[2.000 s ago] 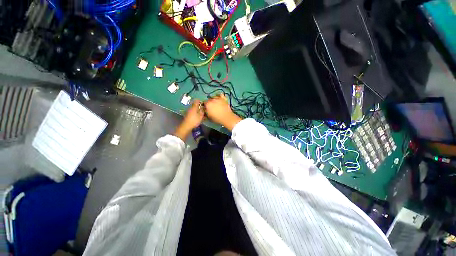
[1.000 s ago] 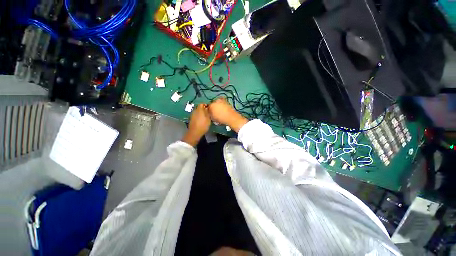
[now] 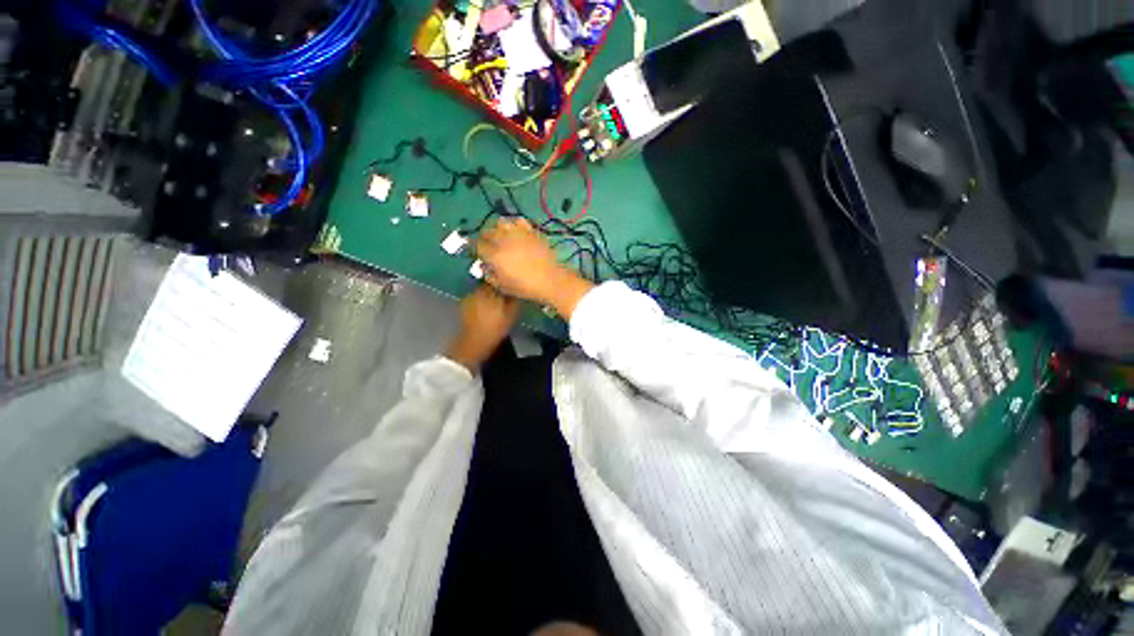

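Observation:
Small white modules (image 3: 379, 188) lie in a slanting row on the green mat, on the ends of black cables (image 3: 647, 276). My right hand (image 3: 517, 258) is over the mat at the lower end of this row, its fingers bent down beside the two nearest modules (image 3: 455, 241). My left hand (image 3: 485, 321) is at the bench's front edge, just below my right hand, with its fingertips close to it. The hands hide what lies between the fingers, so I cannot tell whether either holds a module or cable.
A red parts box (image 3: 529, 129), a white meter (image 3: 628, 109) and red and yellow leads (image 3: 566, 186) are behind. Black computer cases (image 3: 759, 186) stand to the right, with white cables (image 3: 846, 379) and a clear tray of modules (image 3: 970, 369). Blue cable coils (image 3: 280, 62) are far left.
My hands were together at the bench edge. My right hand has moved up and left over the modules, while my left hand has dropped slightly lower. The view has shifted a little.

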